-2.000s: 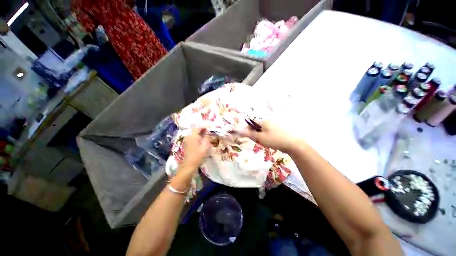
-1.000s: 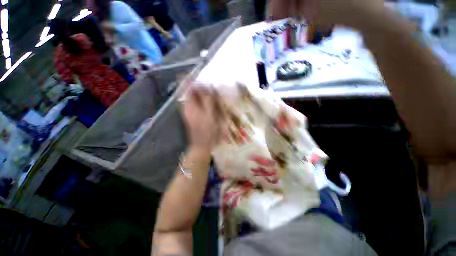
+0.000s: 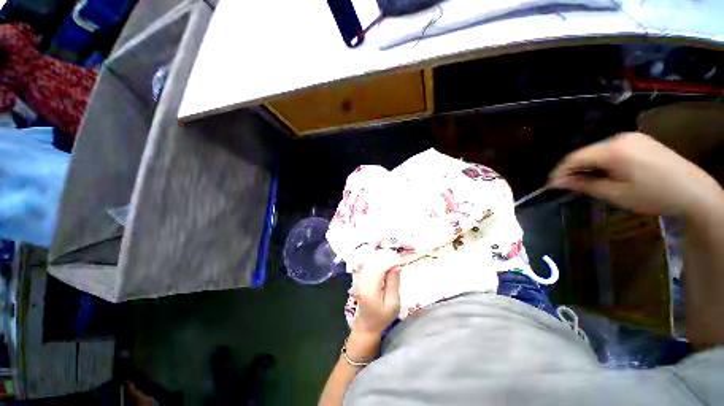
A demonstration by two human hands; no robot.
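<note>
A white floral garment (image 3: 433, 210) with red-pink flowers lies bunched on my lap. My left hand (image 3: 379, 289) pinches the garment's near left edge. My right hand (image 3: 595, 170) is raised to the right of the garment, blurred, with its fingertips together. A thin pale line, which looks like thread (image 3: 533, 195), runs from the garment to these fingertips. A needle cannot be made out. A white hanger hook (image 3: 544, 270) sticks out at the garment's right side.
A grey fabric bin (image 3: 198, 190) stands to the left. The white table (image 3: 262, 59) with a wooden drawer (image 3: 349, 103) is ahead, with a dark spool (image 3: 344, 19) near its edge. A clear round bucket (image 3: 310, 250) is on the floor left of the garment.
The view has tilted down towards my lap. My right hand has come down from high up to beside the garment. My left hand has moved to the garment's lower left edge.
</note>
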